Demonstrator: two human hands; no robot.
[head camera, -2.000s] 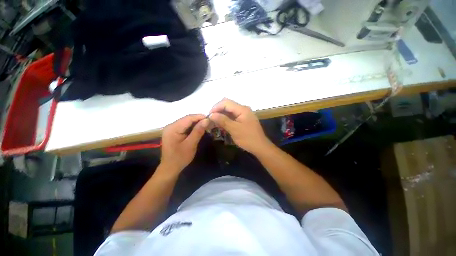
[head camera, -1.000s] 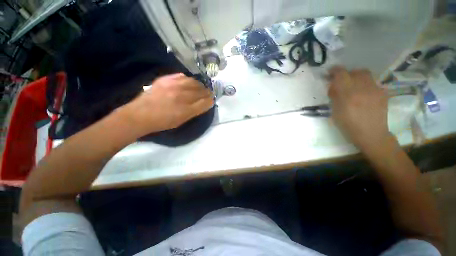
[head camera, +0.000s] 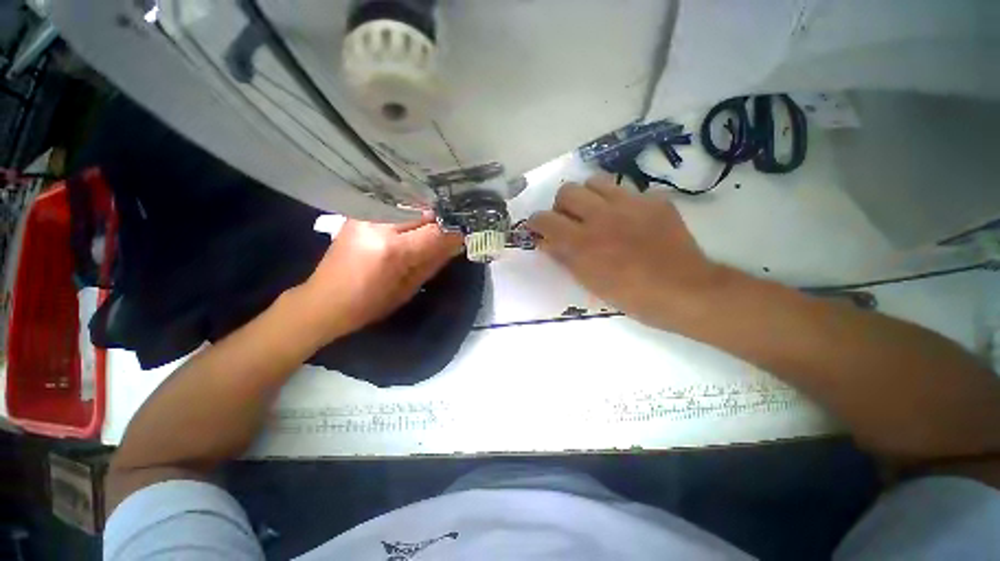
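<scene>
The black garment (head camera: 208, 263) lies left of the needle area (head camera: 474, 210) of the white sewing machine (head camera: 537, 77), partly under my left forearm. My left hand (head camera: 378, 263) rests on the garment with its fingertips at the left of the presser foot area. My right hand (head camera: 614, 236) is just right of the cream ribbed knob (head camera: 485, 245), fingers bent at the small metal parts. What the fingertips of either hand hold is too small or hidden to tell. A bit of white label (head camera: 330, 224) shows beside my left hand.
Black-handled scissors (head camera: 775, 134) and a bag of small dark pieces (head camera: 636, 142) lie behind my right hand. Snips (head camera: 850, 297) lie partly hidden past my right forearm. A red basket (head camera: 104, 373) stands far left. Ruler marks (head camera: 702, 404) run along the front table edge (head camera: 548, 450).
The view has moved closer to the machine head. My right hand has come left from the right side of the table to the needle area. My left hand stays at the garment by the presser foot.
</scene>
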